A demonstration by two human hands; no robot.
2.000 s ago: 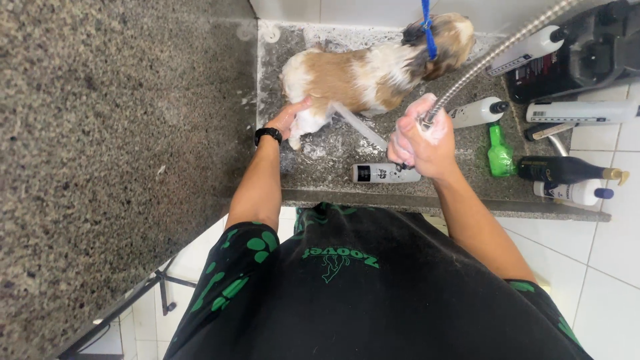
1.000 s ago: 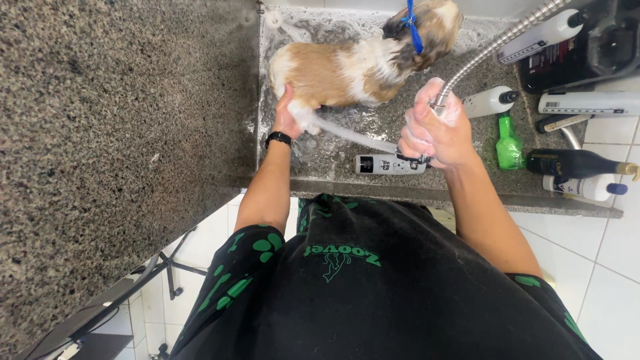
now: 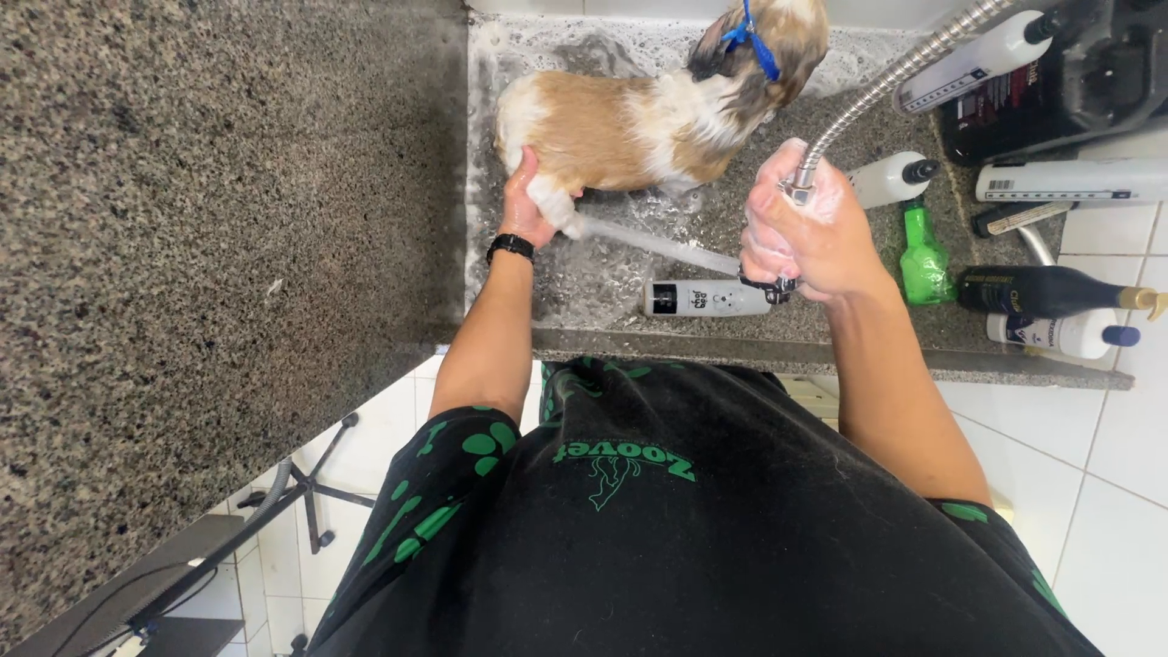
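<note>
A wet brown and white dog (image 3: 593,128) stands in a granite washing basin with a blue strap (image 3: 750,41) at its neck. My left hand (image 3: 529,205), with a black watch at the wrist, holds the dog's white hind leg (image 3: 553,203). Soapy lather covers my right hand (image 3: 798,224), which grips a shower head (image 3: 768,285) on a ribbed metal hose (image 3: 890,78). From it a water jet (image 3: 657,246) runs left onto the held paw. Below the jet a grey and black bottle (image 3: 707,298) lies on the basin floor.
On the right are a green spray bottle (image 3: 925,255), a dark pump bottle (image 3: 1049,290), a white bottle with a blue cap (image 3: 1063,334), several more white bottles and a large black canister (image 3: 1058,100). A tall granite wall (image 3: 228,201) rises on the left; the basin's front edge (image 3: 675,345) is near my body.
Lather seen on the dog's back two seconds ago has gone from much of it. My left hand has taken hold of the hind leg, and the jet now meets that paw.
</note>
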